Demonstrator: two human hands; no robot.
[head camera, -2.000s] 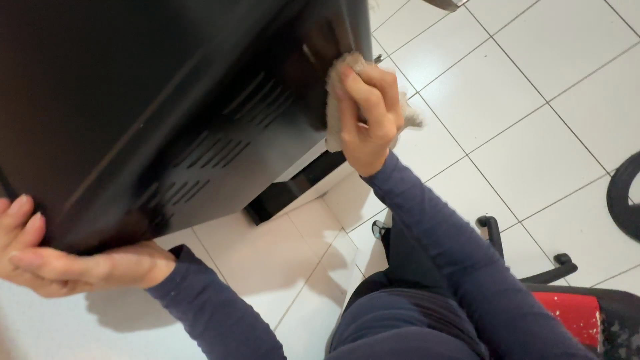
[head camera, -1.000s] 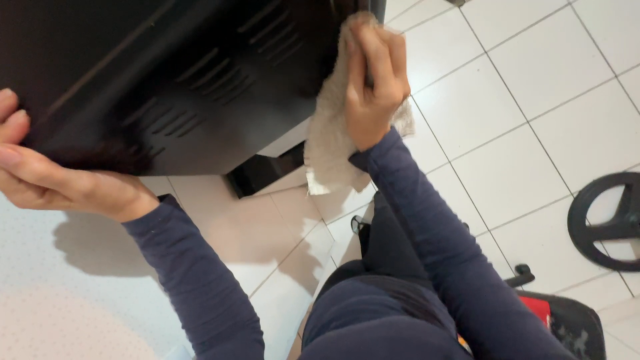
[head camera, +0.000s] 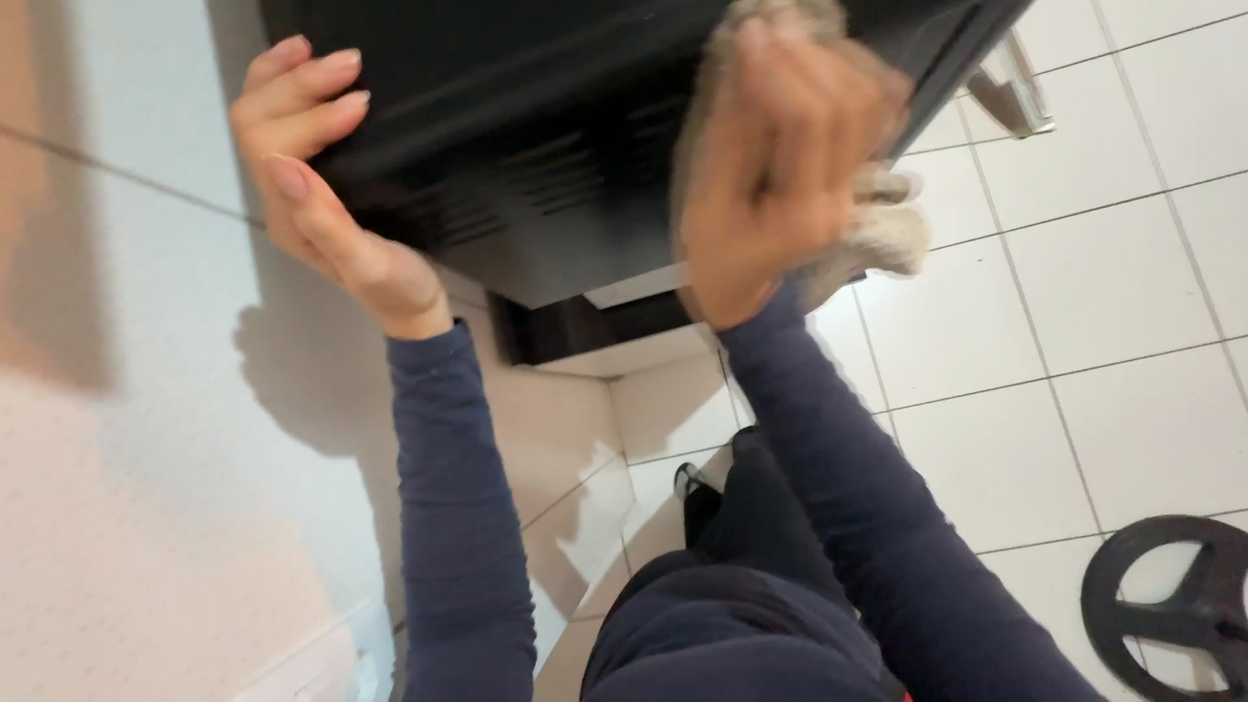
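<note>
A black boxy appliance with rows of vent slots (head camera: 546, 175) fills the top of the view. My left hand (head camera: 331, 185) cups its lower left corner, with the fingers over the edge and the thumb below them. Bunched in my right hand (head camera: 790, 166) is a light beige cloth (head camera: 882, 234), pressed to the appliance near its right side. Part of the cloth hangs below the hand to the right. The right hand is blurred. The appliance's upper part lies outside the view.
Under the appliance is a dark and white stand or shelf (head camera: 604, 327). A pale wall (head camera: 146, 487) rises at the left. A metal leg (head camera: 1014, 93) stands at upper right on white floor tiles (head camera: 975, 341); a black wheel-shaped object (head camera: 1170, 609) is at lower right.
The right hand with the cloth has moved off the appliance's right edge, inward over the vented face. The left hand still holds the corner. The view has shifted.
</note>
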